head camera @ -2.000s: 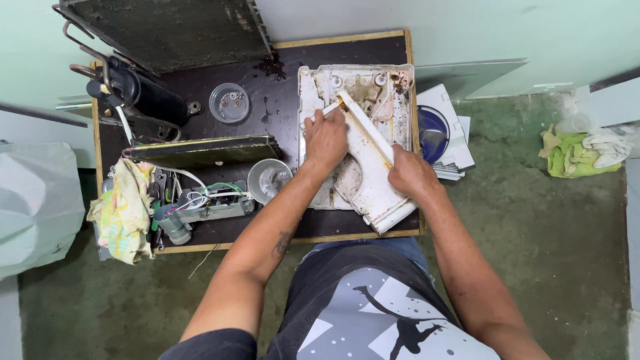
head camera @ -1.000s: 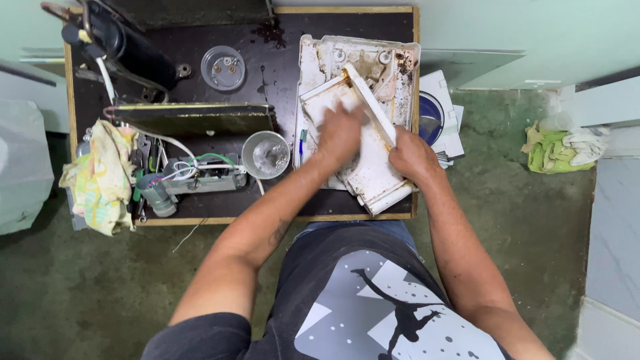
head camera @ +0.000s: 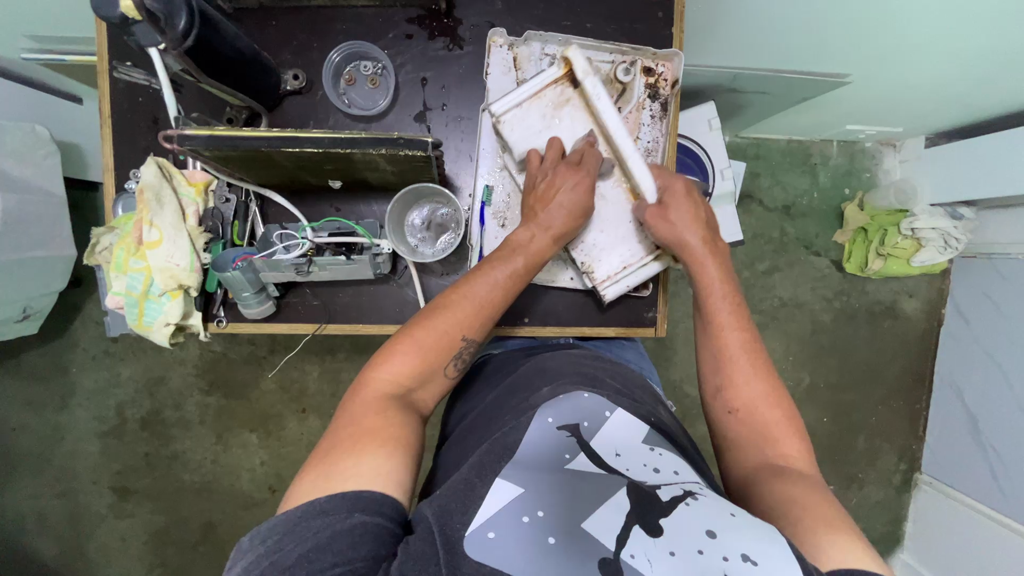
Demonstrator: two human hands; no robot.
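Observation:
A white panel with raised edges, stained brown along its rim, lies tilted over a larger dirty white plastic tray. My right hand grips the panel's right raised edge. On the panel's inner face rests my left hand, fingers bent, with a small greyish thing at the fingertips that I cannot identify. A blue and green toothbrush lies on the tray's left side. Left of the tray stands a metal cup with bubbly liquid. Farther back, a clear plastic tub holds small hardware.
A finned coil panel stands behind an electrical assembly with wires. A black cylindrical compressor is at the back left. A patterned rag covers tools at the table's left edge. Green and white cloths lie on the floor at right.
My left hand has moved down from the panel's upper corner onto its inner face. My right hand keeps its hold on the panel's edge.

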